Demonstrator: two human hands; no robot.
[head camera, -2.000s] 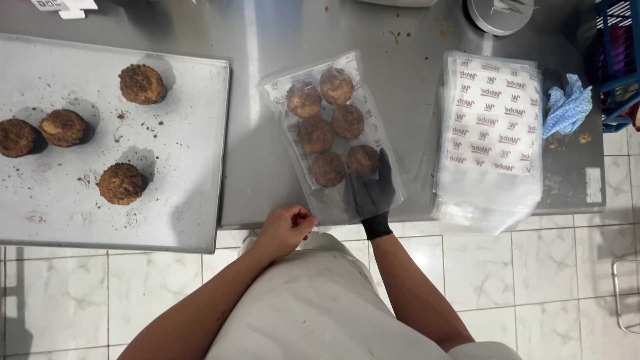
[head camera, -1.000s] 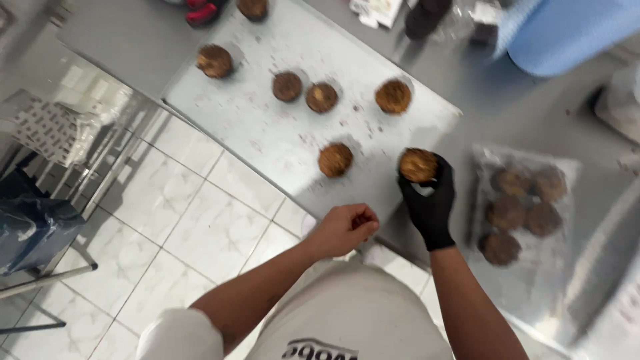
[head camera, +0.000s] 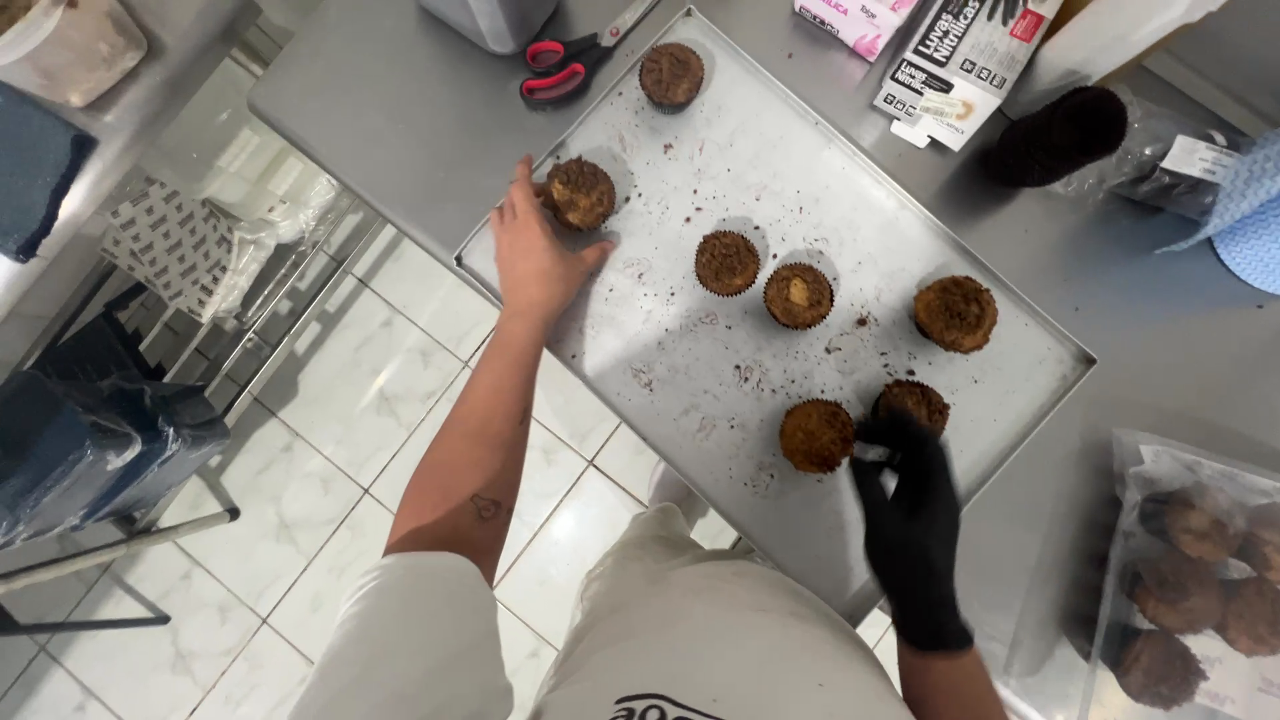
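Note:
A shallow metal baking tray (head camera: 640, 340) lies at an angle in front of me, holding several crumb-topped muffins in dark paper cups. My bare left hand (head camera: 543, 245) is at the tray's left edge, its fingers spread beside a muffin (head camera: 580, 194); whether they touch it is unclear. My right hand (head camera: 905, 490), in a black glove, is at the near right part of the tray. Its fingertips partly cover one muffin (head camera: 912, 402) and are close to another muffin (head camera: 817, 436); blur hides whether it grips either. At the right edge, a clear bag (head camera: 1130, 500) holds several more muffins.
Red-handled scissors (head camera: 556, 72) lie past the tray's far left edge. Glove boxes (head camera: 945, 75), a stack of dark paper cups (head camera: 1062, 135) and blue cloth (head camera: 1250, 215) are at the far right. A metal rack (head camera: 290, 300) with a patterned bag stands left, over the tiled floor.
The view has swung left. My left hand has moved from near my body to the muffin at the tray's left edge. A second ago my right hand held a muffin over the tray's right part.

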